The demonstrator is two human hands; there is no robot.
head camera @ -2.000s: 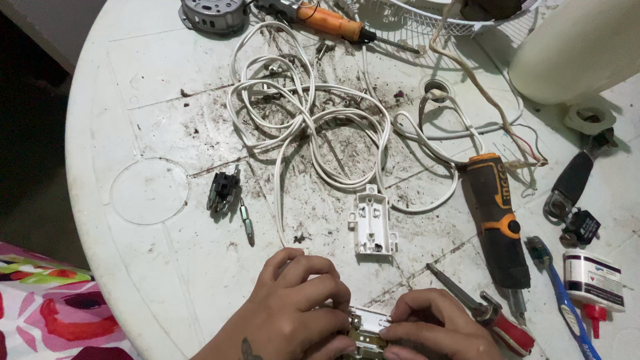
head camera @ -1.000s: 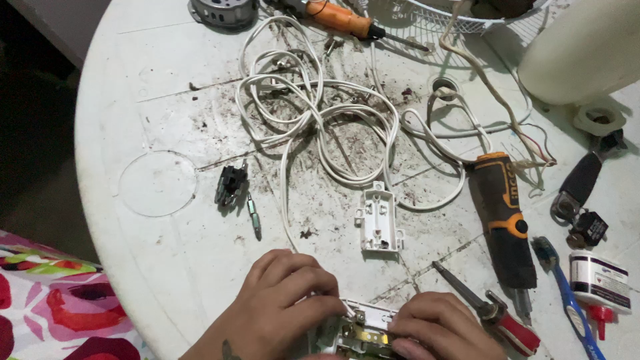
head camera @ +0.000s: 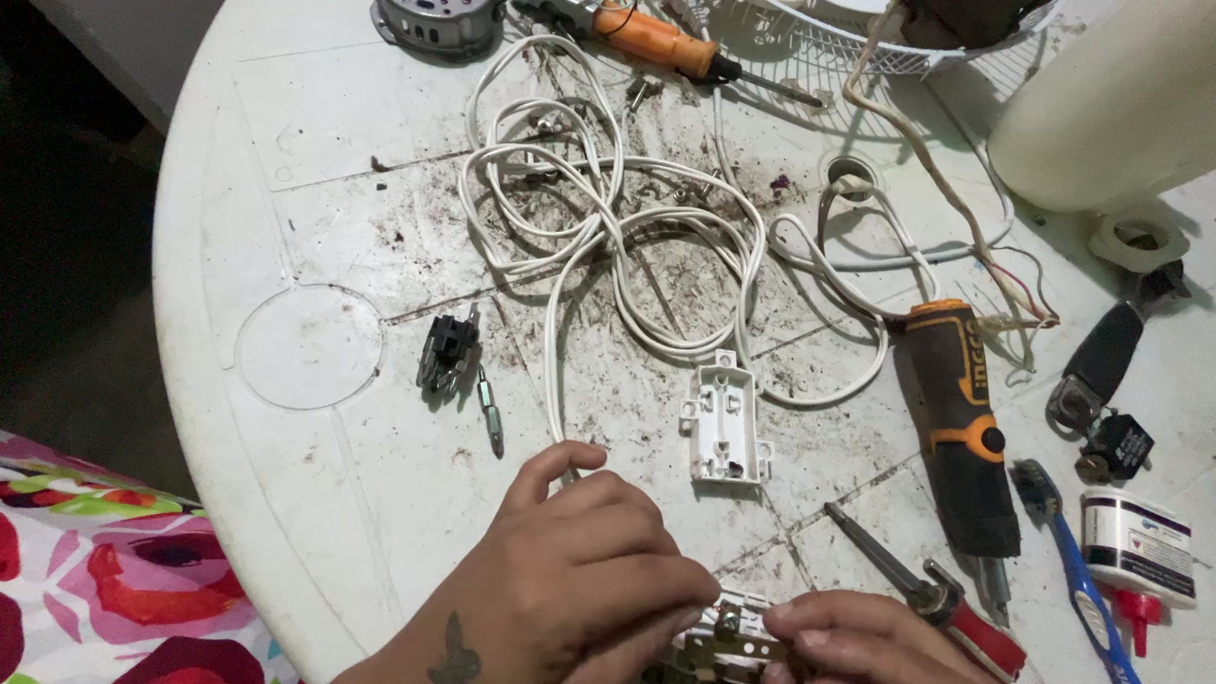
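At the bottom centre, my left hand (head camera: 589, 570) pinches the left side of a white plastic electrical housing (head camera: 736, 632) with brass contact strips and a screw. My right hand (head camera: 864, 636) grips the same part from the right; its lower portion is cut off by the frame's edge. A white two-core cable (head camera: 617, 237) lies coiled above, one run of it passing down behind my left hand. Just above the held part, a white plastic housing shell (head camera: 724, 427) lies with its hollow side up.
A black bit holder (head camera: 448, 353) and screwdriver bit (head camera: 489, 413) lie left. On the right are an INGCO cordless screwdriver (head camera: 959, 427), red-handled tool (head camera: 978, 632), blue toothbrush (head camera: 1083, 579) and small bottle (head camera: 1138, 546). An orange-handled screwdriver (head camera: 655, 40) and white fan grille (head camera: 845, 47) lie at the back.
The held housing with its brass strips was raised further into view a second ago; it now sits lower, with my left hand covering more of its left side.
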